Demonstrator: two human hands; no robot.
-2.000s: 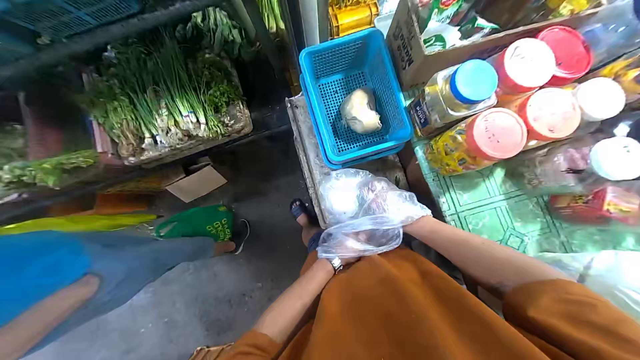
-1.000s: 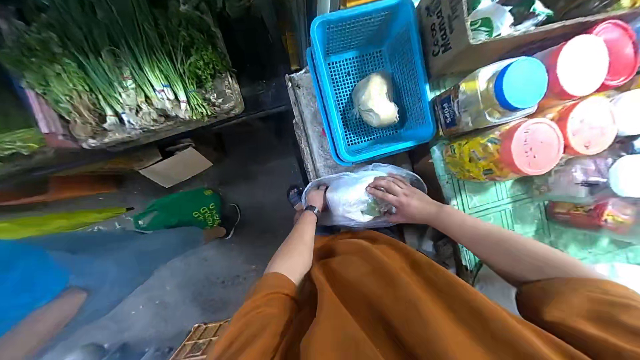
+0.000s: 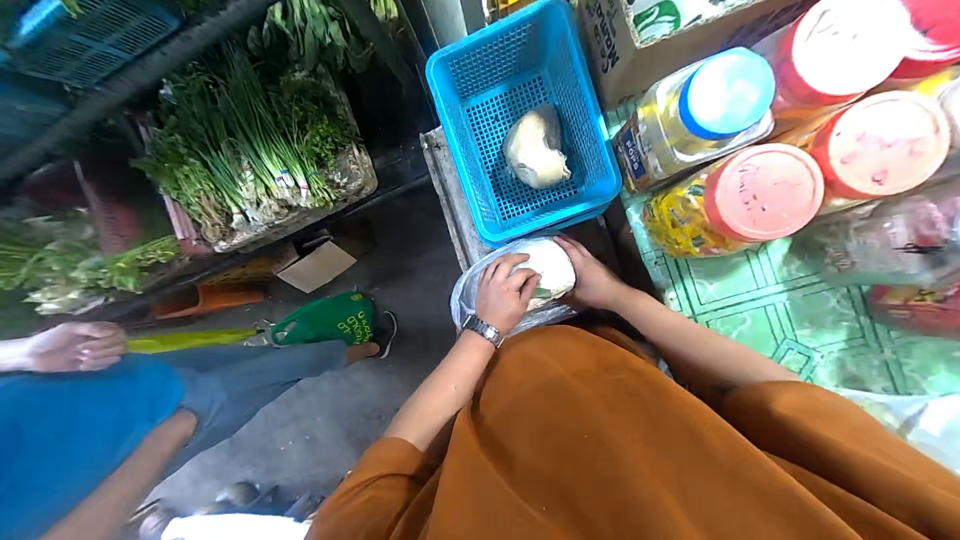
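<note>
A round container of white contents [image 3: 551, 266], with a clear plastic bag [image 3: 466, 289] around it, sits just below a blue plastic basket [image 3: 486, 217]. My left hand [image 3: 506, 292], with a metal watch on its wrist, lies over the container's left part, its fingers bent at the white contents. At the right rim is my right hand [image 3: 589, 276], its fingers around the far side and partly hidden. Something small and green shows near my left fingertips. Inside the basket lies a pale lump in clear plastic [image 3: 536, 146].
Jars with red lids [image 3: 765, 193] and a blue-lidded jar [image 3: 726, 94] stand on a green patterned tabletop [image 3: 720, 289] at right, beside a cardboard box [image 3: 611, 60]. Spring onions and herbs [image 3: 262, 161] fill a tray at left. A person in blue [image 3: 82, 420] stands at lower left.
My left hand has moved from the container's left side onto its contents. My right hand has gone from the top to the right rim. The other person's hand has come into view.
</note>
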